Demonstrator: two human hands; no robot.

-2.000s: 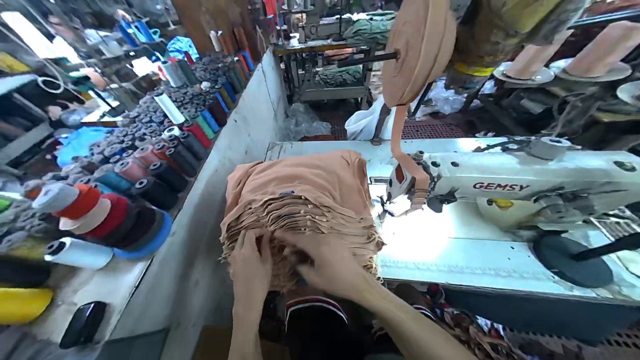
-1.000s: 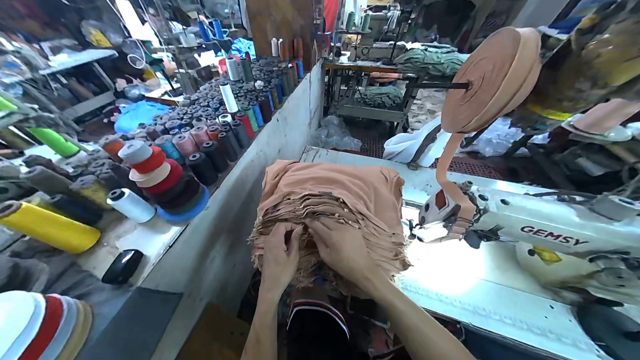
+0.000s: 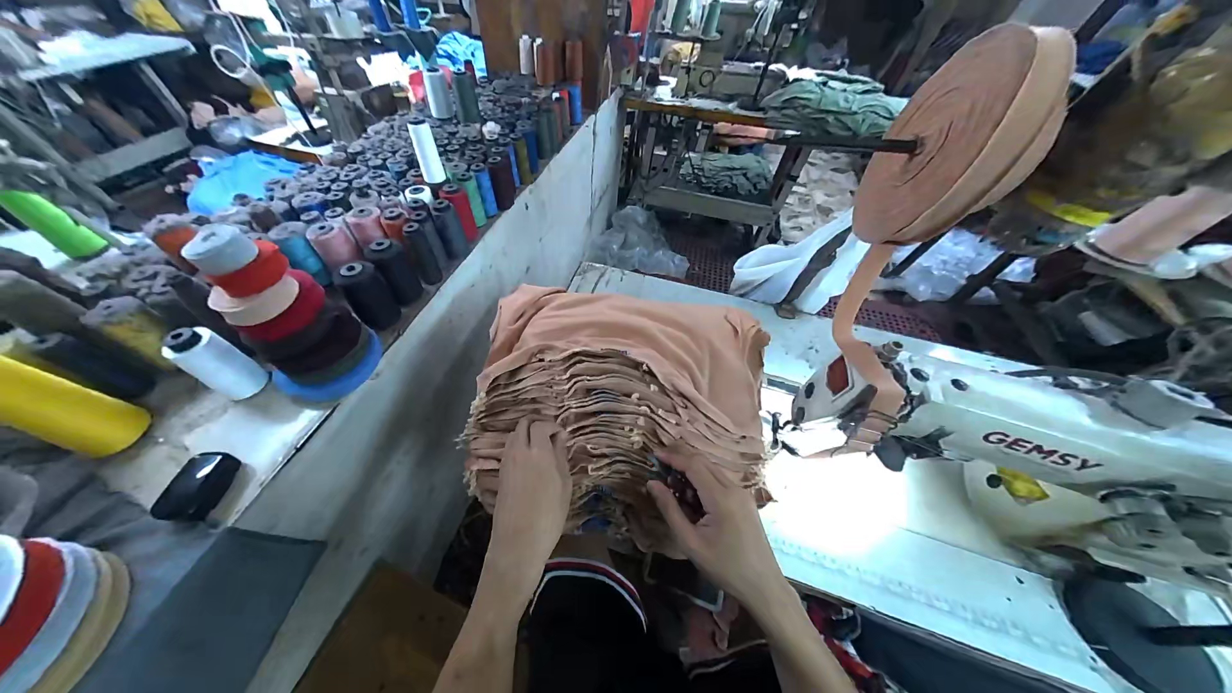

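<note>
A thick stack of peach fabric pieces [image 3: 626, 332] lies at the near left end of the white sewing table, its many layered edges facing me. My left hand [image 3: 534, 472] rests on the left part of these edges, fingers bent into the layers. At the right part, my right hand [image 3: 703, 500] has its fingers curled round a small dark object, which I cannot make out clearly, against the layers. Right of the stack stands a white Gemsy sewing machine [image 3: 1039, 443]. A peach fabric strip [image 3: 852, 308] runs down to it from a large roll [image 3: 962, 135].
A white partition [image 3: 549, 202] borders the table on the left. Beyond it are many thread cones [image 3: 361, 294], stacked coloured rolls [image 3: 313, 322] and a black glossy object [image 3: 195, 486]. Green fabric [image 3: 833, 106] lies on a table behind. Clear plastic [image 3: 640, 241] sits past the table's far edge.
My right hand has moved toward the right side of the layered edges, and a dark object now shows in it. My left hand stays at the left part. The view has shifted.
</note>
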